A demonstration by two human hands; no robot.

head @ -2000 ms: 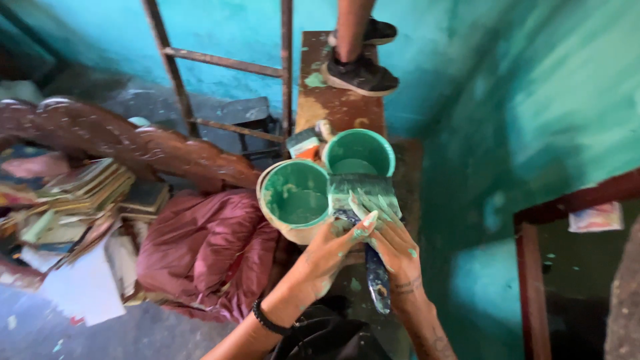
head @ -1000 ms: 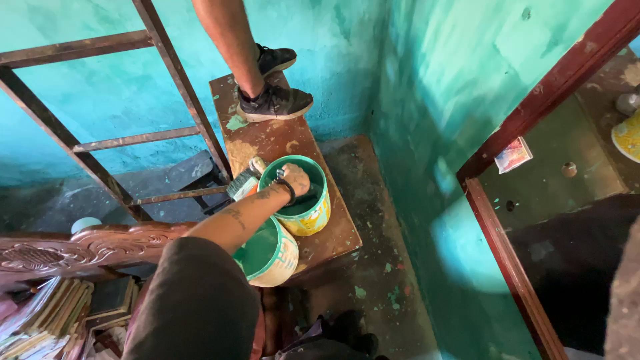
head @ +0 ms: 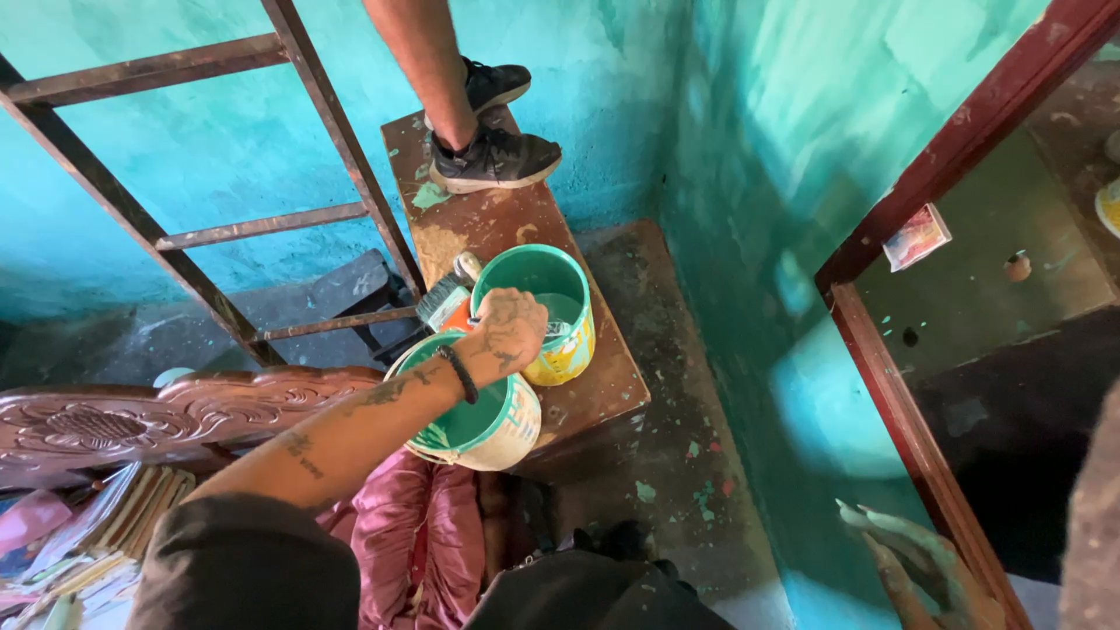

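Note:
My left hand (head: 507, 332) is closed around a paintbrush (head: 556, 329) over the near-left rim of the yellow-and-white paint bucket (head: 573, 350). The brush is mostly hidden by my hand. Beneath my wrist stands a whitish bucket (head: 507, 437) with green paint inside. Left of the yellow bucket, a second wide brush (head: 442, 297) lies beside an orange thing on the brown wooden bench (head: 604, 385). My right hand (head: 927, 560), its fingers smeared with pale paint, is at the lower right beside the green wall, fingers apart, with nothing seen in it.
Another person's feet in black shoes (head: 499, 162) stand on the bench's far end. A ladder (head: 328, 122) leans at the left. Near it are a carved wooden headboard (head: 289, 389), stacked books and papers (head: 122, 525) and pink fabric (head: 429, 534). A red-brown frame (head: 927, 464) edges the right wall.
Two seconds ago both hands were at a blue-handled brush over the buckets. My left hand has since gone to the yellow bucket; my right hand, unseen one second ago, shows at lower right. The view has shifted.

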